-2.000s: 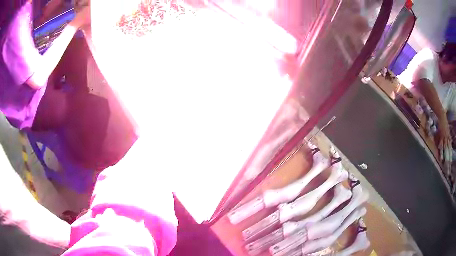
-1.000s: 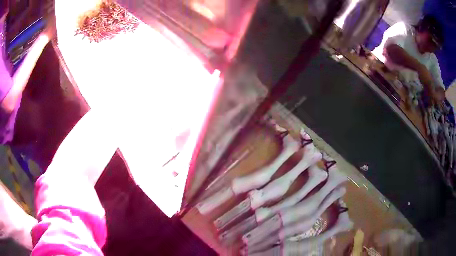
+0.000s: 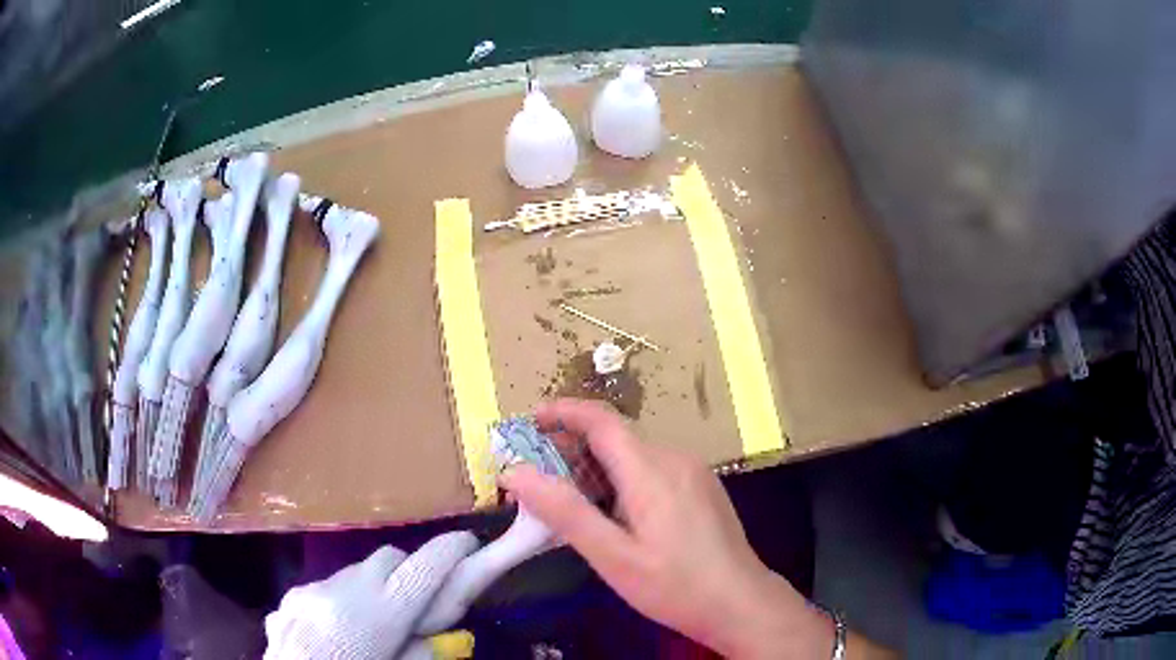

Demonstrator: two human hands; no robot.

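Observation:
A long grey-white moulded part (image 3: 506,548) is held at the bench's front edge. My left hand (image 3: 374,603), in a white knit glove with a yellow patch, grips its lower length. My right hand (image 3: 664,535), bare, has thumb and fingers around its upper end, whose face is greyish and partly hidden by the fingers. Behind it on the cardboard pad (image 3: 529,348) lie a small white cup (image 3: 607,357) on a dark stain and a thin pale stick (image 3: 613,328).
Several similar parts (image 3: 264,310) lie left beside a striped rod (image 3: 125,290). Two white bottles (image 3: 540,145) stand behind a row of pale sticks (image 3: 580,210). Yellow tape strips (image 3: 735,316) flank the pad. A dark green surface (image 3: 348,52) lies beyond; a grey panel (image 3: 980,168) is right.
The view has swung from the bright area, laid-out parts and another worker to the bench front. Both hands and the part held between them now show, with the bottles and taped pad.

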